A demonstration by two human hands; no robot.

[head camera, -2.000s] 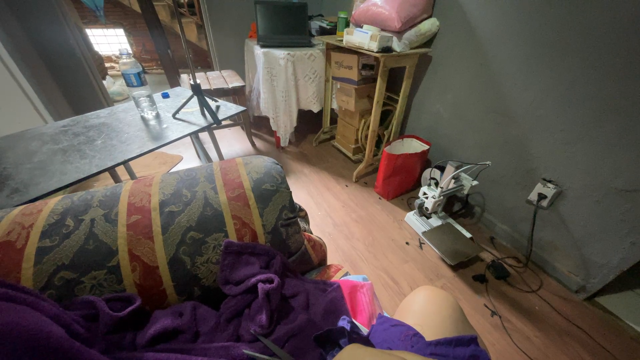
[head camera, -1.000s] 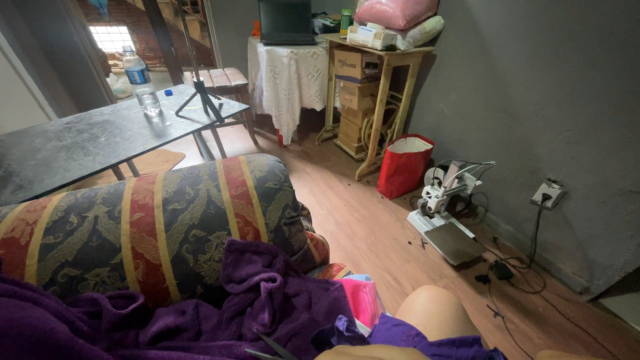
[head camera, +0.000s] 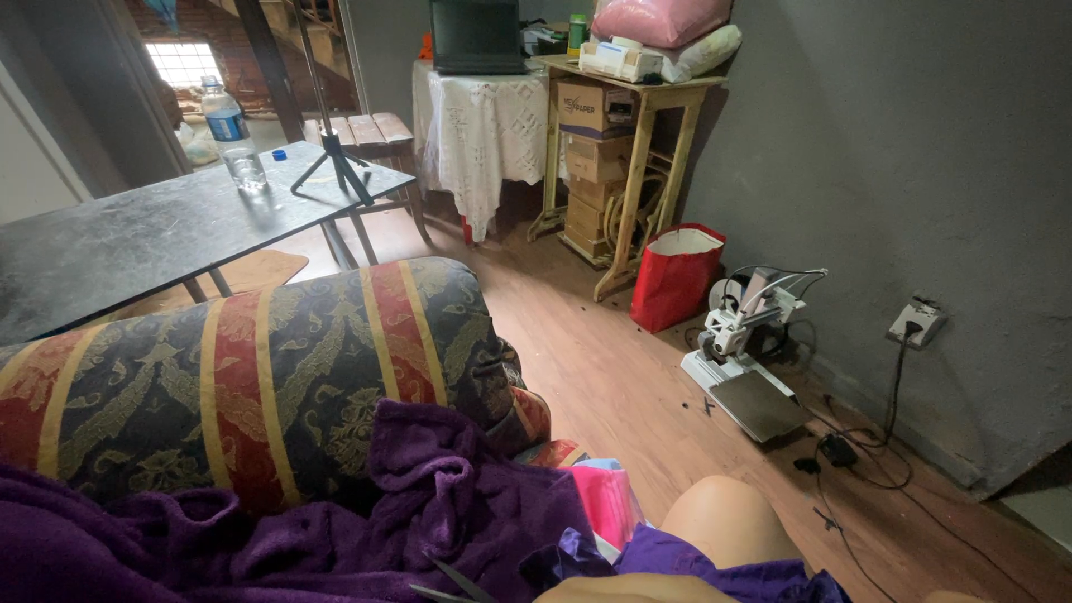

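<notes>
Neither of my hands can be made out clearly. At the bottom edge, the metal blades of scissors (head camera: 456,584) stick up, spread apart; their handles are out of view. Beside them on the right is a band of bare skin (head camera: 636,590), which could be a leg or part of a hand. Dark purple satin fabric (head camera: 569,559) and brighter purple cloth (head camera: 699,557) lie around a bare knee (head camera: 722,515). A fuzzy purple blanket (head camera: 452,494) is bunched to the left, with pink fabric (head camera: 605,501) at its right edge.
A striped, patterned sofa arm (head camera: 327,377) is at left, behind the blanket. Beyond it, a dark table (head camera: 126,218) bears a plastic bottle (head camera: 243,159) and a small tripod (head camera: 339,167). A red bag (head camera: 674,289), a small 3D printer (head camera: 741,360) and loose cables (head camera: 888,452) are on the floor.
A small skin-coloured patch has come into view at the bottom edge, toward the right.
</notes>
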